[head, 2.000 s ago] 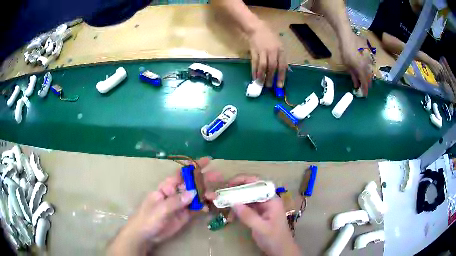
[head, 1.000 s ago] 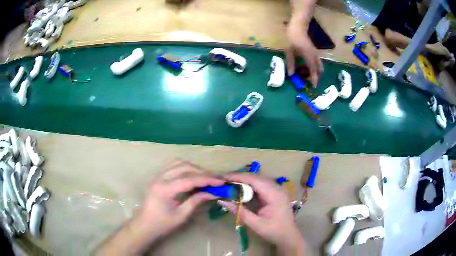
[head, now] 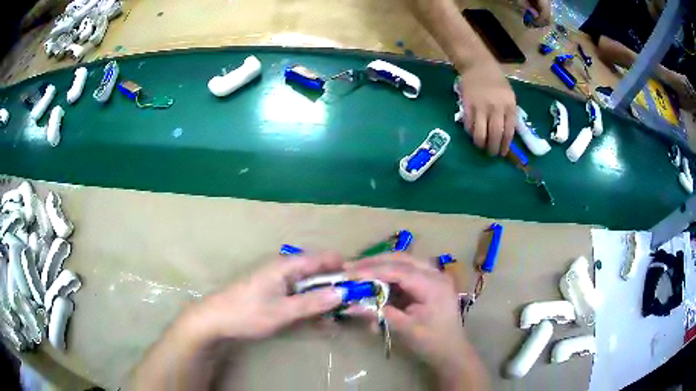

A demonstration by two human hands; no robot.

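Both my hands are low in the middle, over the brown bench. My left hand (head: 263,299) holds the left end of a white housing shell (head: 313,281), its thumb on the blue battery cell (head: 357,291). My right hand (head: 416,298) grips the right end. The blue cell lies in or against the open side of the shell; how deep it sits is hidden by fingers. Thin wires (head: 383,324) hang down by my right fingers. The board on these wires cannot be made out; the hands are slightly blurred.
A shell pile (head: 34,267) lies left and several shells (head: 547,314) right. Blue battery assemblies (head: 492,248) lie behind my hands. The green belt (head: 305,164) carries shells and a part-filled housing (head: 424,155). Another person's hand (head: 488,107) reaches over it. A black coil (head: 662,282) sits far right.
The shell and battery, apart at first, are now together between my hands. The wires have swung and hang shorter. Belt items have shifted right. The other person's hand has moved right.
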